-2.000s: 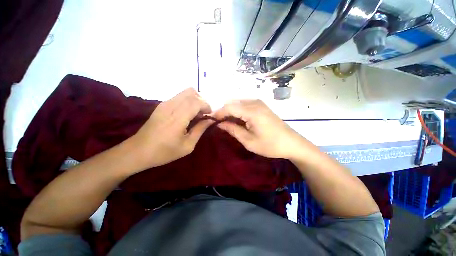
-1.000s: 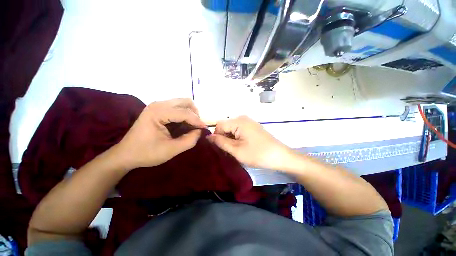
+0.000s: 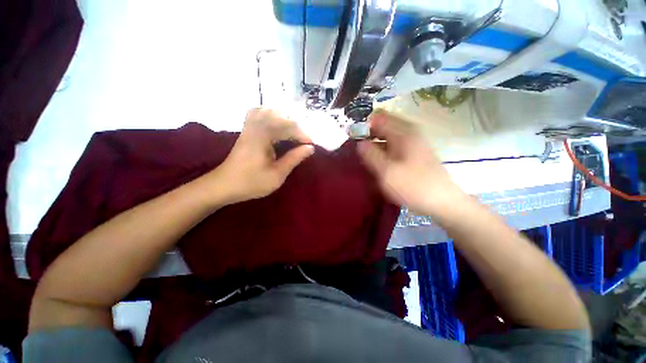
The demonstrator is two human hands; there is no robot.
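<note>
The dark red garment piece (image 3: pixel 304 220) lies over the table's front edge and is drawn up towards the needle area, where lamp glare hides detail. My left hand (image 3: pixel 269 156) pinches its upper edge between thumb and fingertips. My right hand (image 3: pixel 411 163) is blurred, with thumb and fingers at the cloth's upper right corner beside the machine's small grey knob. The white sewing machine head (image 3: pixel 482 42) with blue stripes stands above, upper right. The presser foot and needle cannot be made out clearly.
More maroon cloth (image 3: pixel 35 64) hangs at the far left. A ruler strip (image 3: pixel 517 204) runs along the front edge. A small dark tool (image 3: pixel 577 193) lies at the table's right end by an orange-red cord (image 3: pixel 584 170). Blue crates (image 3: pixel 433 283) stand below right.
My hands have moved apart, the right one up and to the right. The cloth edge, earlier pinched between both hands, is now spread nearer the needle area. The machine appears further left in view.
</note>
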